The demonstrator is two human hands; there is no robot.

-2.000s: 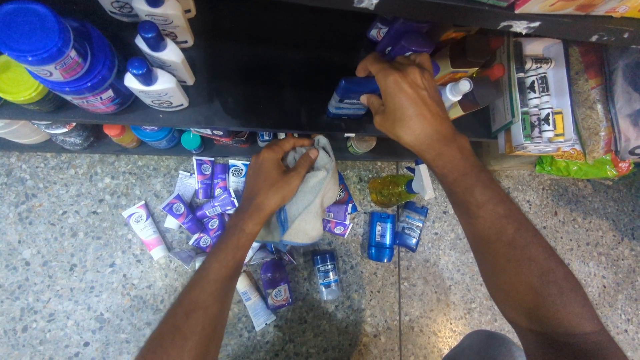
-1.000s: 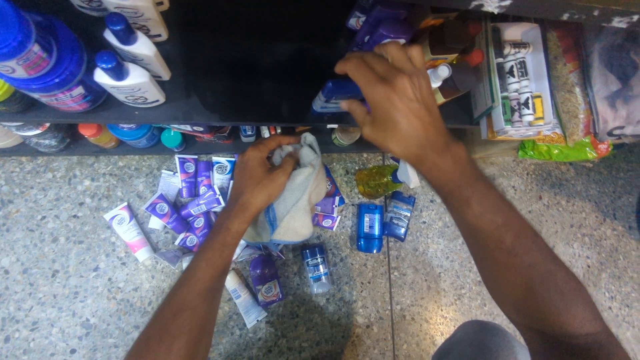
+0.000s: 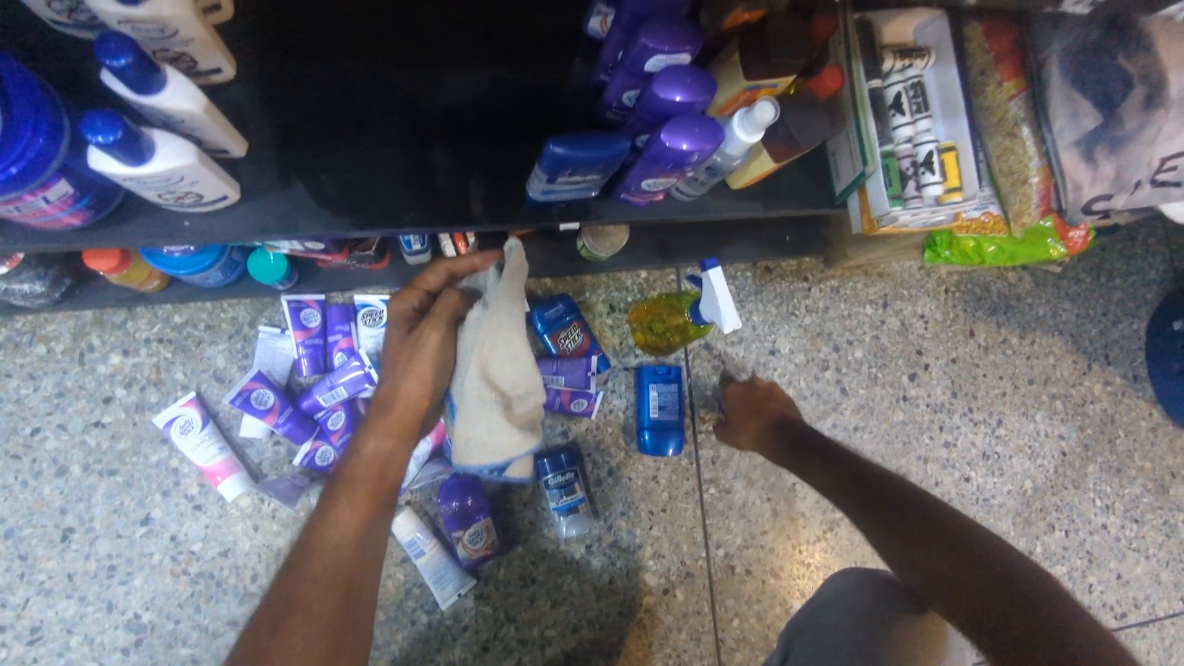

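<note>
My left hand (image 3: pixel 430 342) grips a pale cleaning cloth (image 3: pixel 499 379) with a blue edge above the floor. Beside a blue deodorant stick (image 3: pixel 659 410), my right hand (image 3: pixel 757 412) is closed around a mostly hidden stick, whose pale end shows past the fingers. A spray bottle (image 3: pixel 668 322) of yellow-green liquid lies just beyond. Purple tubes (image 3: pixel 271 405) are heaped left of the cloth; a Gillette stick (image 3: pixel 566 490), a purple roll-on (image 3: pixel 468 520) and a white tube (image 3: pixel 433 557) lie nearer me. On the shelf, a dark blue Gillette stick (image 3: pixel 575 168) stands beside purple bottles (image 3: pixel 671 155).
The black shelf edge (image 3: pixel 416 220) runs across the top, above a lower shelf holding jars. White lotion bottles (image 3: pixel 166 168) with blue caps stand at its left. On the right are a white box of small bottles (image 3: pixel 925 129) and a green packet (image 3: pixel 1008 244). My knee (image 3: pixel 860 620) is at the bottom.
My right hand has let go of the blue stick on the shelf and moved down to the floor, where a second blue stick lay beside the first. The left hand keeps the cloth.
</note>
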